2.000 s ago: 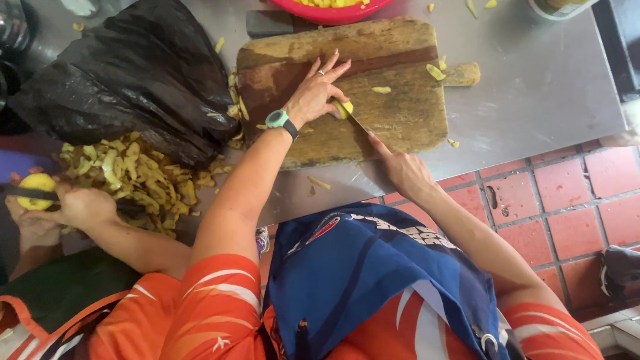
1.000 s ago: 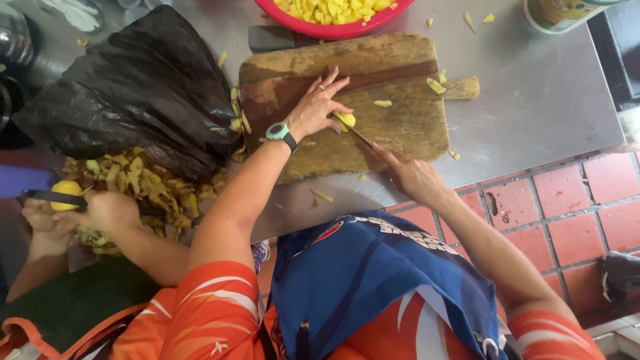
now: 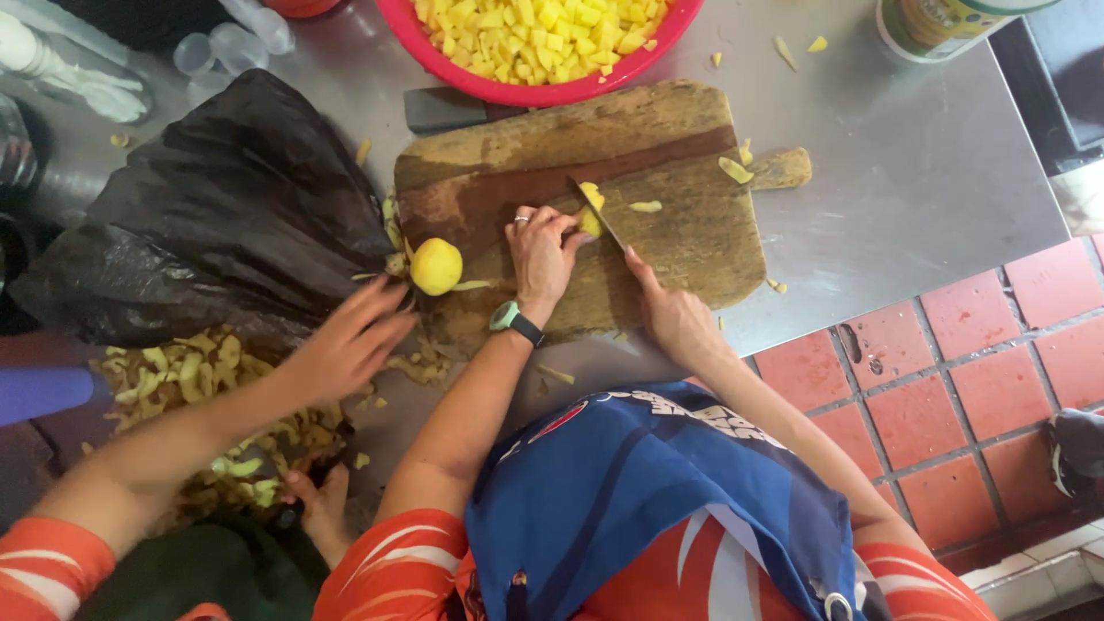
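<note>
My left hand (image 3: 543,254), with a ring and a watch, holds a piece of peeled potato (image 3: 590,222) with its fingertips on the worn wooden cutting board (image 3: 690,233). In my right hand (image 3: 677,315) is a kitchen knife (image 3: 599,214), its blade angled across the potato beside my left fingertips. A whole peeled potato (image 3: 436,266) rests at the board's left edge. Above the board, a red plastic bowl (image 3: 552,93) holds many diced potato pieces (image 3: 535,39).
At left, a co-worker's blurred hand (image 3: 349,336) is near the whole potato; their other hand (image 3: 321,509) is by the peel heap (image 3: 198,371). A black plastic bag (image 3: 224,198), a dark block (image 3: 444,109) and a labelled tub (image 3: 936,30) lie around the board.
A whole peeled potato now sits on the board's left edge. The co-worker's hand has come toward the board. The potato under my knife is now in smaller pieces. My left hand has turned.
</note>
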